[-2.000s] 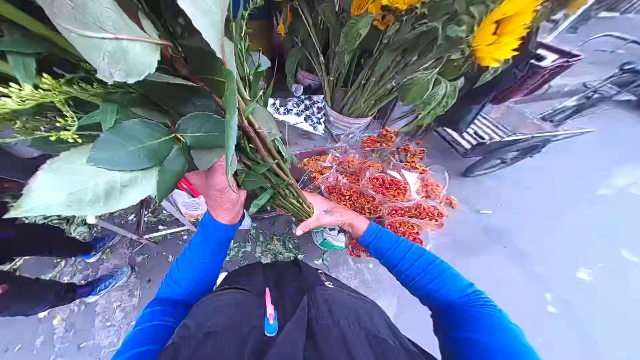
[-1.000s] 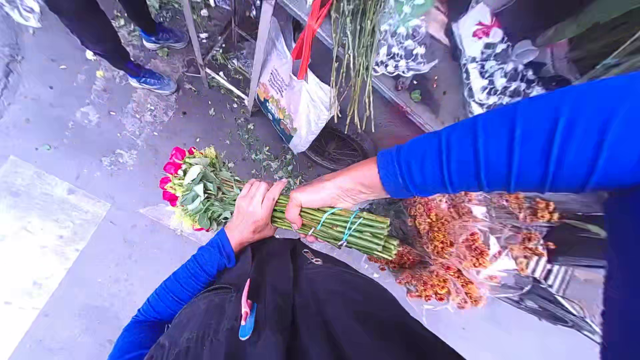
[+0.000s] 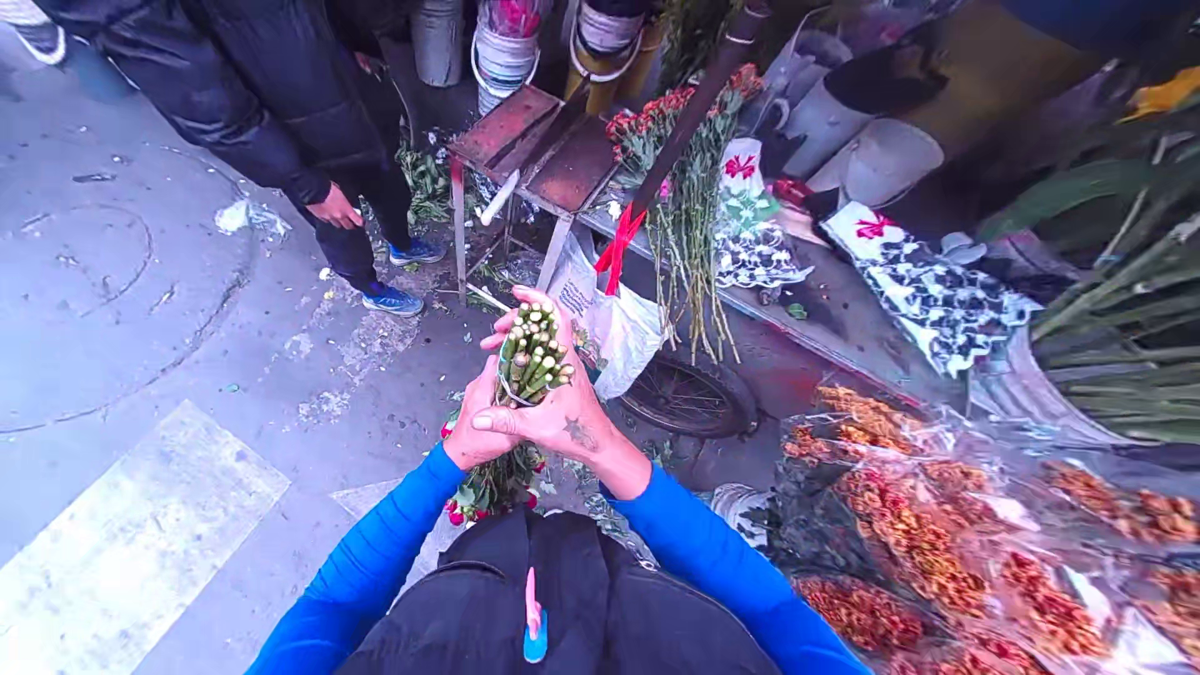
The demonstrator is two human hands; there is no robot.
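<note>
A tied bundle of rose stems (image 3: pixel 532 361) points its cut ends up toward the camera, with a light-coloured tie around it. My left hand (image 3: pixel 483 412) cups the bundle from the left and below. Against its right side presses my right hand (image 3: pixel 572 403), thumb crossing toward the left palm. Leaves and a few pink-red rose heads (image 3: pixel 459 511) show beneath the hands, pointing down; most of the blooms are hidden behind my wrists and the dark garment. The fingers on the far side of the bundle are partly hidden.
Ahead stands a rusty metal table (image 3: pixel 572 173); beside it are a white plastic bag (image 3: pixel 628 328) with red handles and a wheel (image 3: pixel 694 394). Wrapped orange-red flowers (image 3: pixel 919 534) lie at right. A person in dark clothes (image 3: pixel 272 112) stands at front left. Buckets (image 3: pixel 891 159) line the back.
The bundle has turned from lying sideways, blooms at left, to upright with its cut ends up. Both hands have moved to cup its sides. The view has shifted.
</note>
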